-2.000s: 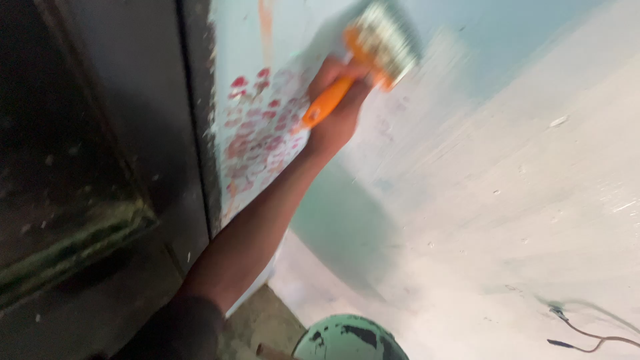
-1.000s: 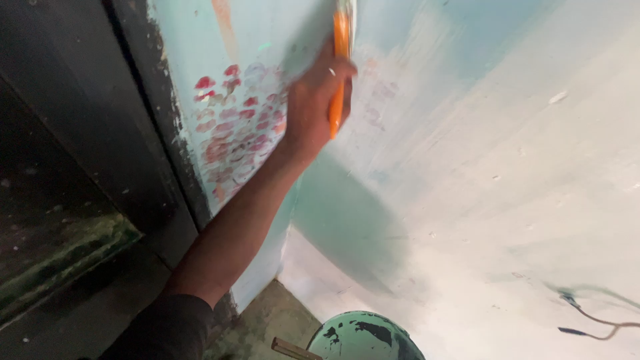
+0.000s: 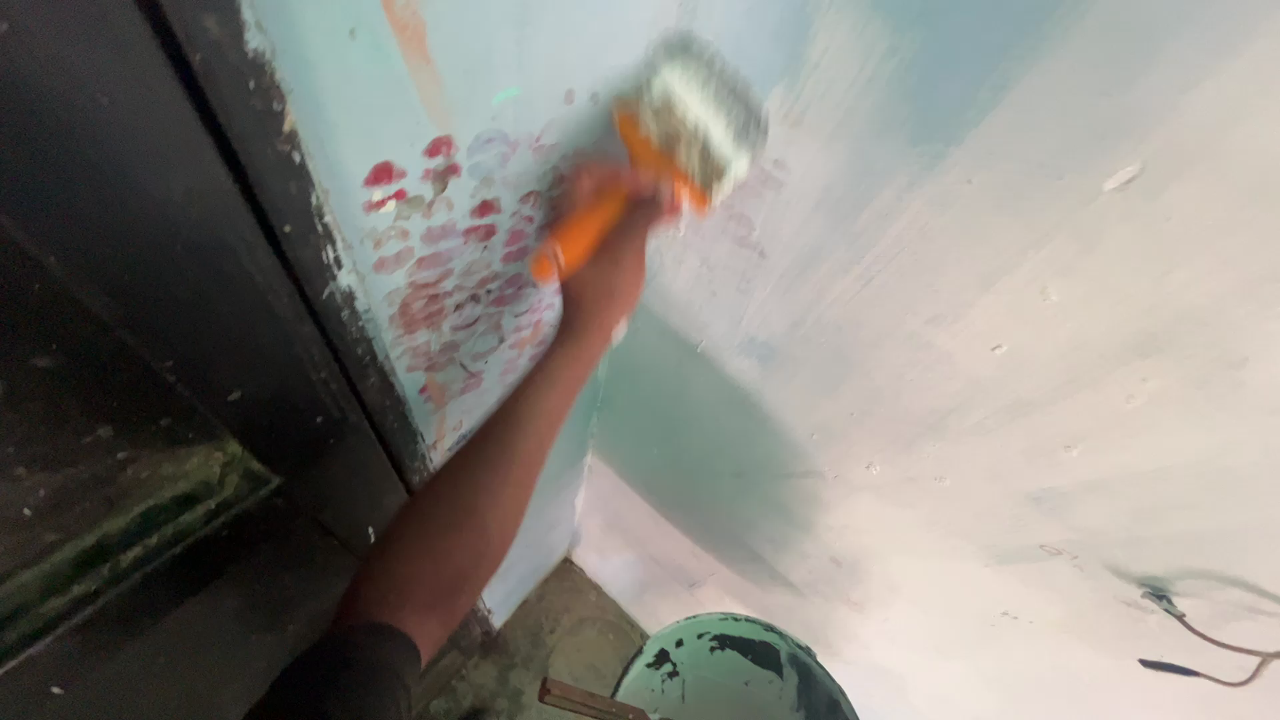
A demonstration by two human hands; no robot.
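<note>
My left hand, at the end of an arm reaching up from the lower left, grips the orange handle of a wide paintbrush. The brush is blurred, with its pale bristles up and to the right, at or near the wall. Red and pink dabs mark the light blue wall left of the hand. Past the corner, the adjoining wall is off-white with streaky blue-grey areas. My right hand is not in view.
A dark panelled door and frame fill the left side. On the floor below stands a green paint-stained bucket, with a brown stick beside its rim. A thin cable juts from the wall at the lower right.
The brush has swung from tilted right, to nearly upright one second ago, and back to tilted right. My left hand keeps hold of its handle throughout.
</note>
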